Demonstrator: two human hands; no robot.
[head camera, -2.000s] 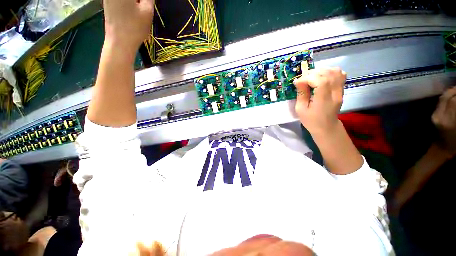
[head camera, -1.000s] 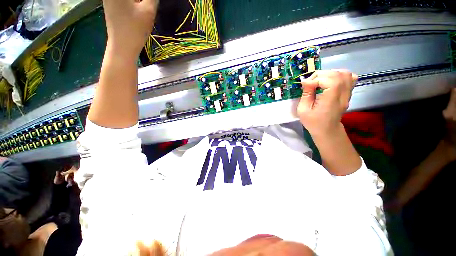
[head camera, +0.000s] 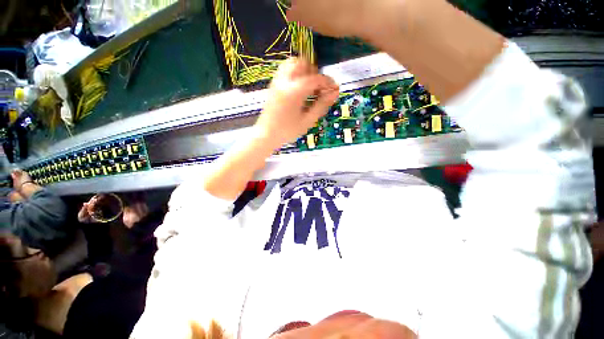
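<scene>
A green circuit board panel lies in the rail track, with rows of small boards, pale yellow blocks and thin yellow wires. My left hand is over its left end, fingers curled together; whether they hold a wire cannot be told. My right arm reaches across the panel's right end, and my right hand is blurred and cut off by the top edge, beside the black wire tray. Yellow wires show between the two hands; whether they are held or lie at the tray's edge is unclear.
Metal rails run across the view. Another board panel lies in them at left. Loose yellow wires lie on the green bench, near plastic bags. Another person sits at lower left, a hand by the rails.
My left hand has come down and right from beside the tray to the panel. My right hand has left the panel and moved up and left. The view has shifted.
</scene>
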